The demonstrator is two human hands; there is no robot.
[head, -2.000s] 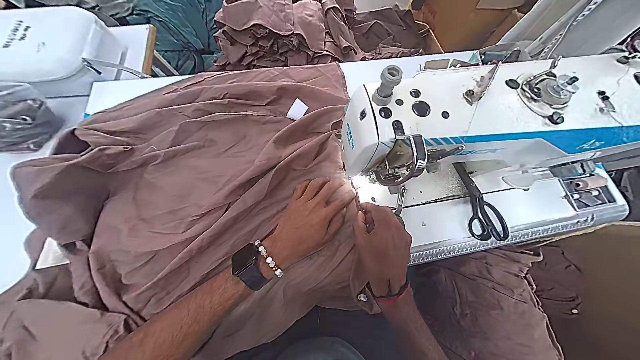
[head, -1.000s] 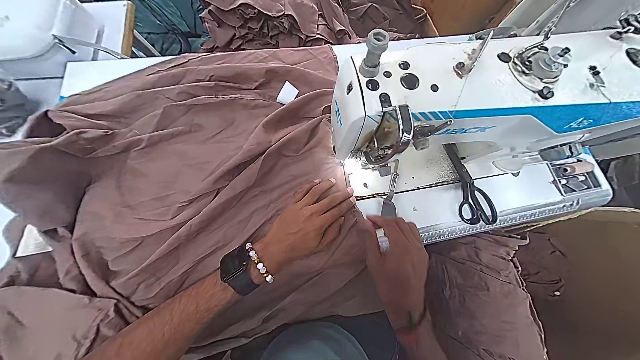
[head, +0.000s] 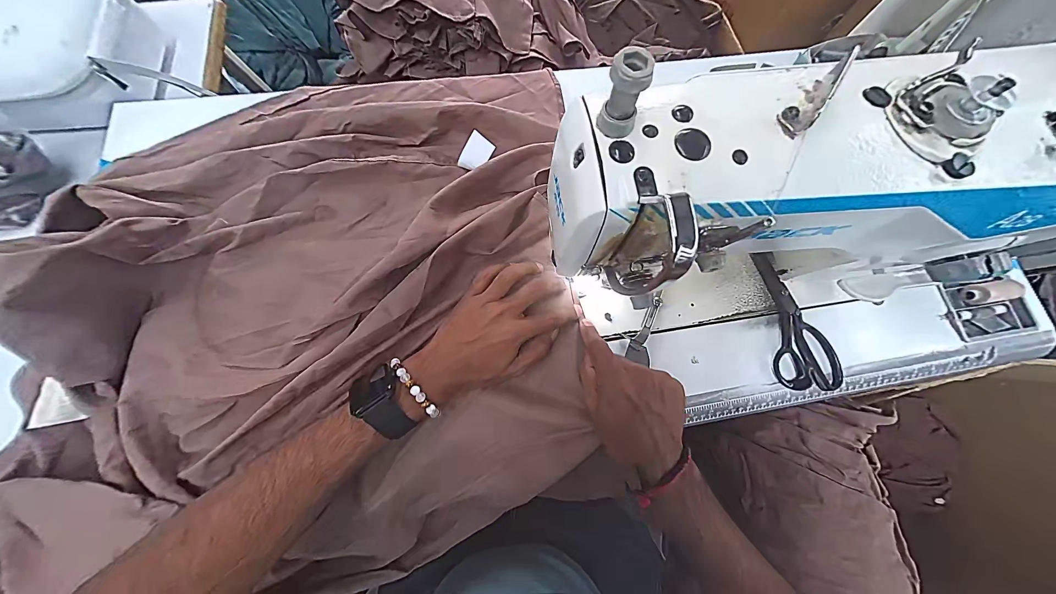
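A large brown fabric piece [head: 330, 247] lies in folds across the table, its right edge running to the lit needle area of a white and blue Jack sewing machine [head: 792, 165]. My left hand [head: 495, 330] rests flat on the cloth just left of the presser foot, fingers slightly spread. Along the fabric's edge, just below the foot, my right hand [head: 631, 404] pinches the cloth between thumb and forefinger; its other fingers are curled. A small white tag [head: 476, 150] lies on the fabric above my left hand.
Black-handled scissors [head: 804, 351] lie on the machine bed at right, beside a tray with a bobbin or spool [head: 990, 290]. A ruler strip [head: 825, 381] edges the table. More brown cloth is heaped behind [head: 462, 37] and hangs at lower right [head: 800, 478]. A cardboard box [head: 990, 478] stands at right.
My right hand, lower and apart from the fabric's edge a second ago, has come up to that edge near the foot. My left hand stays on the cloth.
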